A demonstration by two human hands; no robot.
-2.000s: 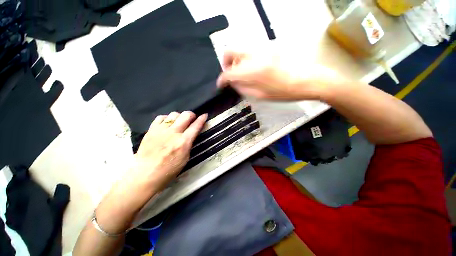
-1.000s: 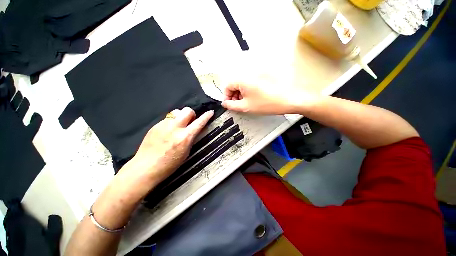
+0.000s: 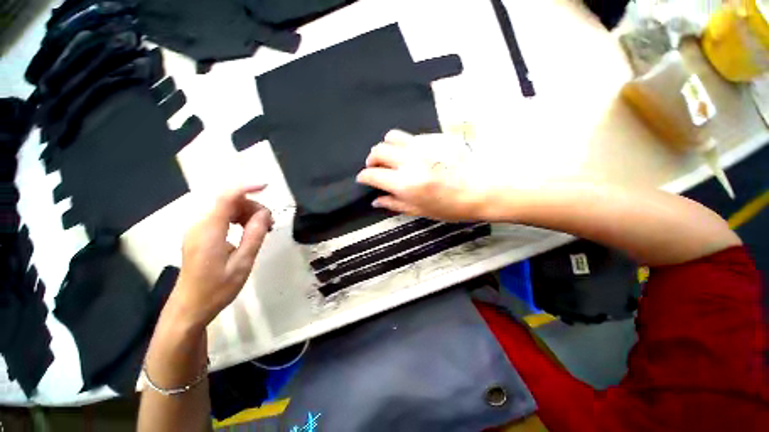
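A black panel [image 3: 337, 118] with side tabs lies flat on the white table, a darker folded band [image 3: 337, 221] along its near edge. My right hand [image 3: 417, 177] rests on the panel's near right part, fingers bent; whether it grips anything is hidden. My left hand [image 3: 221, 253] is off the panel, left of its near corner, empty with thumb and fingers apart. Several narrow black strips [image 3: 396, 253] lie in parallel rows between the panel and the table's front edge; my right hand and wrist are close to their far right ends.
Overlapping black panels [image 3: 118, 160] lie at left, and more black pieces [image 3: 202, 25] at the far side. A single black strip [image 3: 513, 46] lies right of centre. An amber glue bottle [image 3: 666, 101] and a yellow tub [image 3: 738, 42] stand at far right. A black bundle [image 3: 586, 283] is below the table edge.
My left hand has lifted off the panel and moved left, its fingers opening. My right hand has moved from the band's right end onto the panel. The view has shifted left.
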